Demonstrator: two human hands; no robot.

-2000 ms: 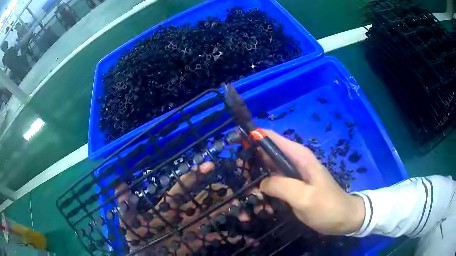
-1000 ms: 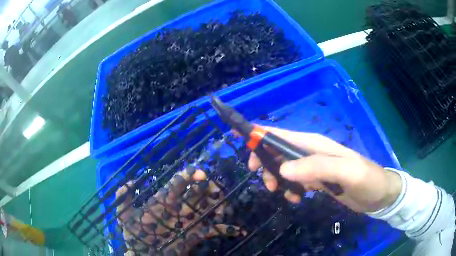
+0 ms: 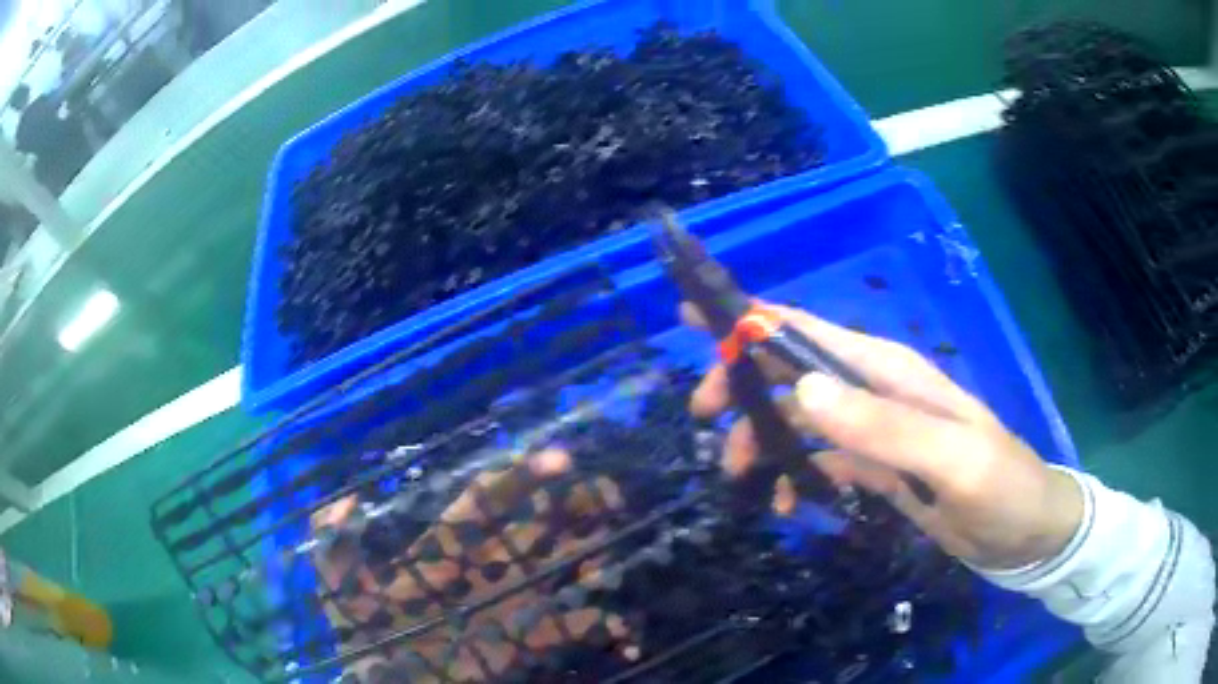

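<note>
My right hand (image 3: 922, 454) holds side cutters (image 3: 728, 314) with orange-red bands and dark pointed jaws, the tips pointing up and left over the near blue bin. My left hand (image 3: 468, 548) is under a black sprue frame (image 3: 401, 468), its palm and fingers showing through the grid, and holds the frame over the near bin. Small round dark parts sit between the thin bars. The frame is blurred. The cutter tips are above and right of the frame's upper right end. The near blue bin (image 3: 995, 321) holds loose black pieces, partly hidden by the frame and my hands.
A far blue bin (image 3: 267, 287), heaped with small black pieces, adjoins the near one. A dark gridded pile (image 3: 1122, 227) stands on the green floor at the upper right. A yellow-orange object (image 3: 67, 615) is at the lower left. White floor lines run past the bins.
Compared with one second ago, the cutters have moved up and right and the sprue frame sits flatter. Since two seconds ago, my right hand has moved right, off the frame's edge.
</note>
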